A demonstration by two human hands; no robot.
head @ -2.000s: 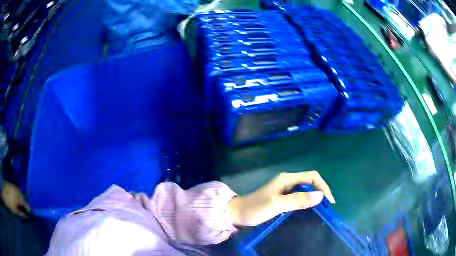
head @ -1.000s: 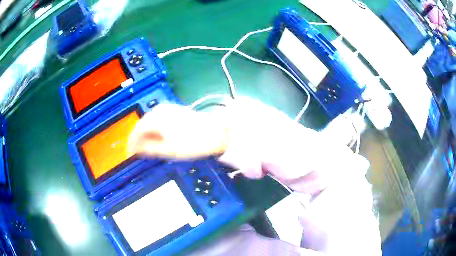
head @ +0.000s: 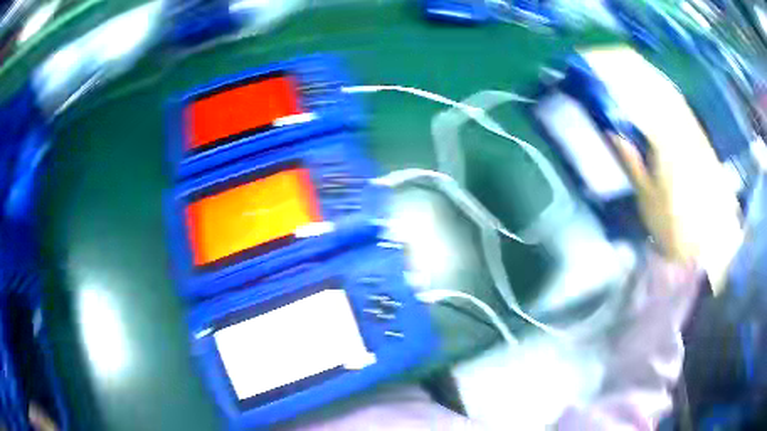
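Three blue handheld units lie in a column on the green mat. The far unit point(head: 244, 109) has a red screen, the middle unit point(head: 252, 215) an orange-yellow one, the near unit point(head: 290, 345) a white one. White cables run from their right ends. A fourth blue unit point(head: 589, 147) with a white screen lies at the right. My right hand point(head: 652, 189), blurred, is at its right edge; whether it grips the unit cannot be told. A pink sleeve crosses the bottom edge, with no left hand visible beyond it.
White cables point(head: 526, 151) loop across the green mat point(head: 118, 210) between the column and the fourth unit. A long pale strip point(head: 681, 143) runs along the right. Clear plastic point(head: 101, 50) lies at the far left. More blue units point(head: 458, 10) are at the far edge.
The view has swung from the stacked units to the units with lit screens. My right hand has moved from over the middle unit to the fourth unit at the right.
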